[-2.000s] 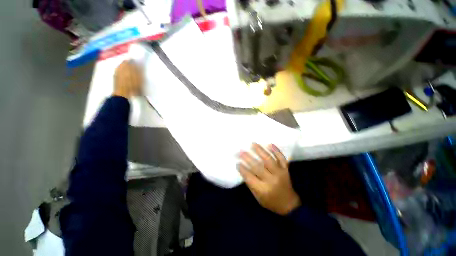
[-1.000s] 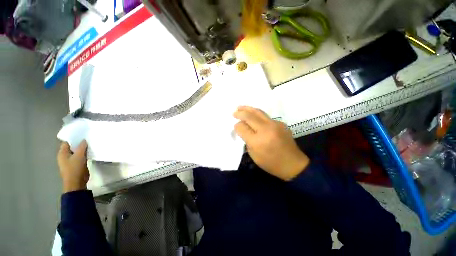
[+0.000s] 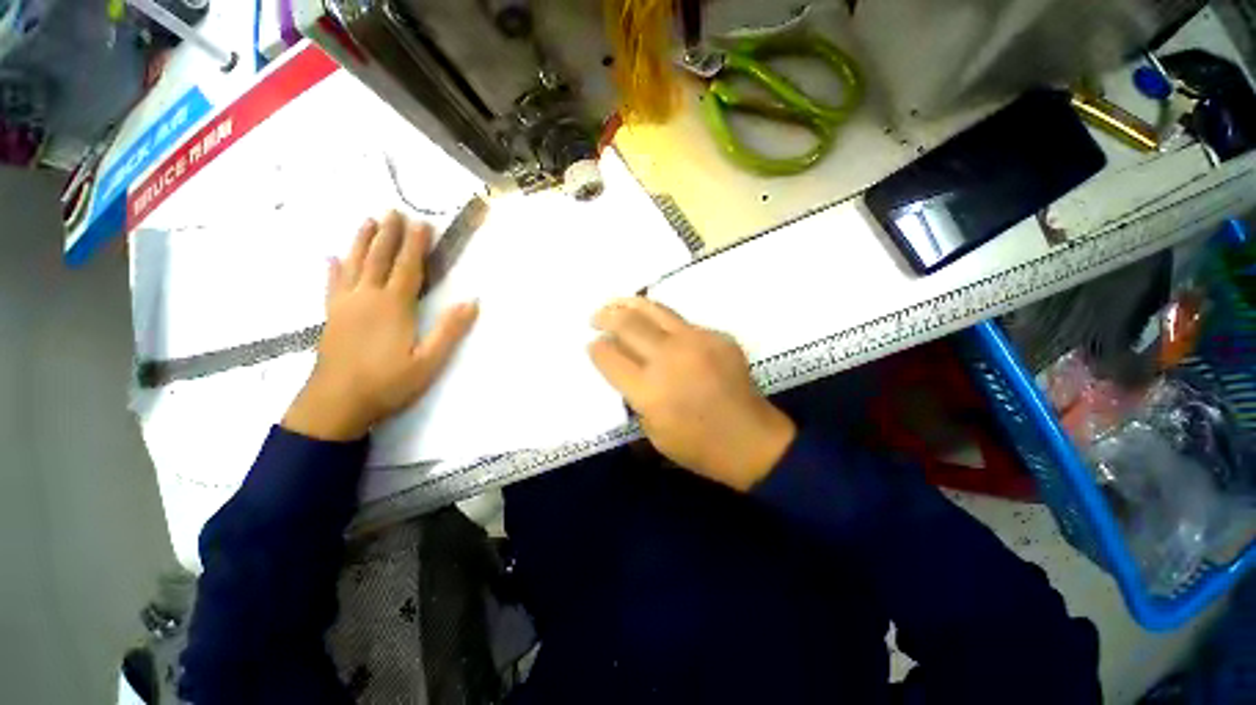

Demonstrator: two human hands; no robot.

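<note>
A white panel (image 3: 537,289) lies on the machine table below the presser foot and needle area (image 3: 562,159). A dark grey strip (image 3: 248,354) runs along it from the far left, under my left hand, up toward the needle. My left hand (image 3: 379,331) lies flat on the panel and strip, fingers spread. My right hand (image 3: 689,386) has its fingers bent over the panel's right edge near the table front and grips it; the thumb is mostly hidden. A small grey textured piece (image 3: 678,221) shows at the panel's upper right edge.
Green-handled scissors (image 3: 785,103) lie on the machine bed beside a yellow thread bundle (image 3: 641,55). A black smartphone (image 3: 985,179) lies to the right. A printed ruler (image 3: 882,328) follows the table's front edge. A blue basket (image 3: 1061,475) with clear bags stands low at right. Grey patterned cloth (image 3: 413,606) hangs below.
My left hand has moved from the panel's far left end to the right and now lies flat on the strip. My right hand has shifted slightly left and down. The view has shifted too.
</note>
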